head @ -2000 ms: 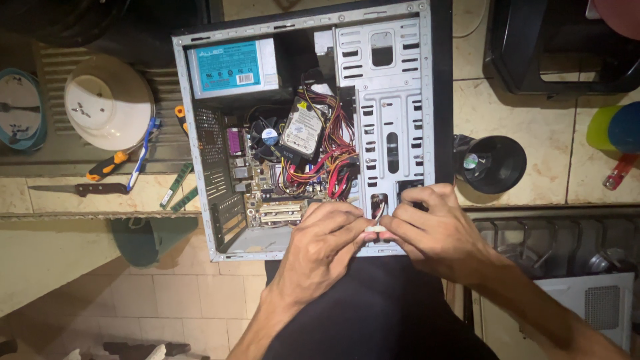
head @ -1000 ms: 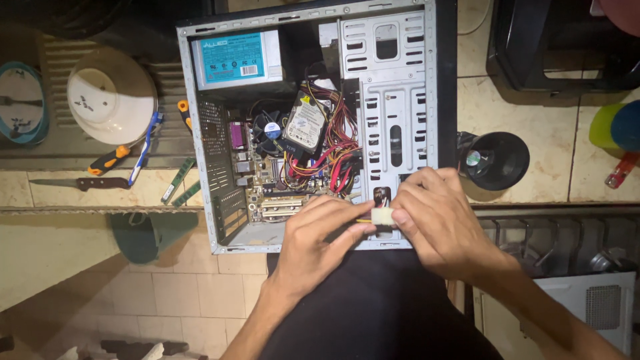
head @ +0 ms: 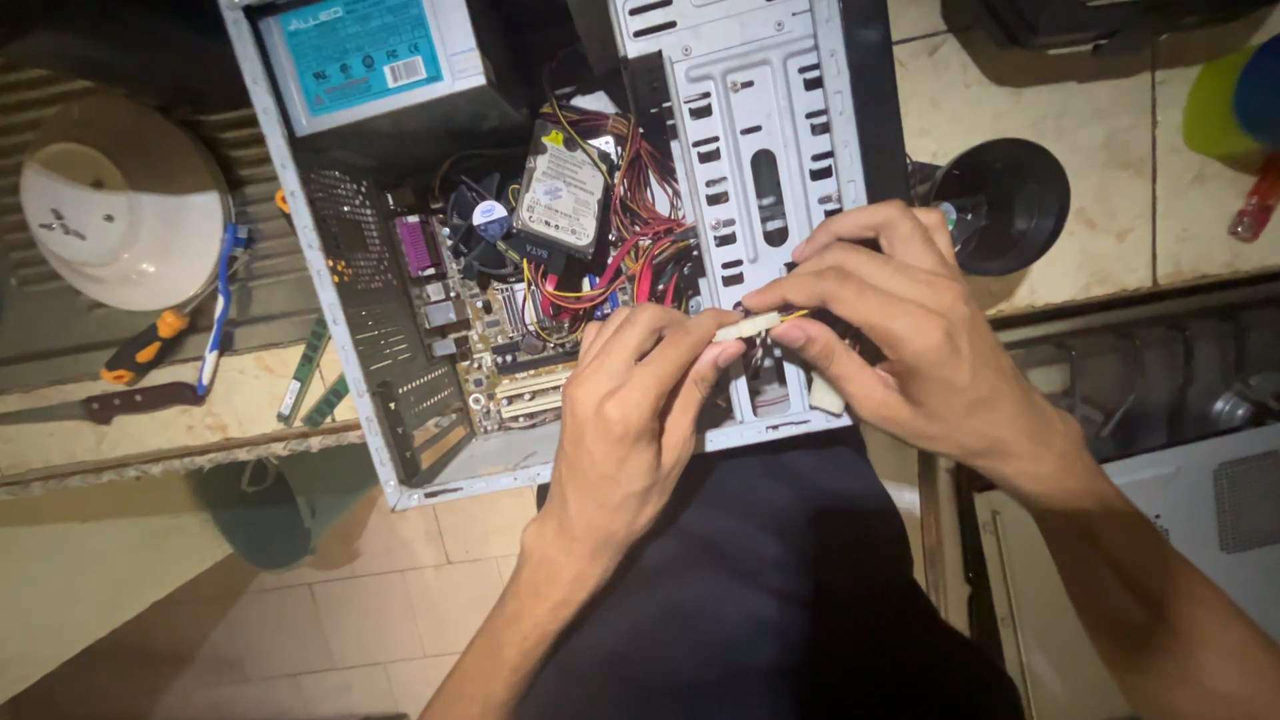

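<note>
Over the lower right of an opened computer case (head: 775,215), my left hand (head: 645,400) pinches one end of a small white plastic cable connector (head: 748,327). My right hand (head: 905,330) has thumb and fingertips at its other end, where a yellow wire comes out. A second white connector (head: 827,394) hangs just below the right palm. Inside the case a hard drive (head: 563,190) rests tilted beside the CPU fan (head: 490,220), above the motherboard (head: 500,370). Red, yellow and black cables (head: 650,190) bunch to its right. The power supply (head: 360,55) fills the upper left corner.
On the left lie a white bowl (head: 125,210) with screws, an orange-black screwdriver (head: 145,345), a blue-white toothbrush (head: 217,310), a brown-handled knife (head: 140,402) and RAM sticks (head: 303,370). A round black container (head: 1005,207) stands right of the case, near a stove (head: 1150,370).
The white connector between my hands is turned to a slant, and a second white connector shows below my right palm. The view has moved closer to the case.
</note>
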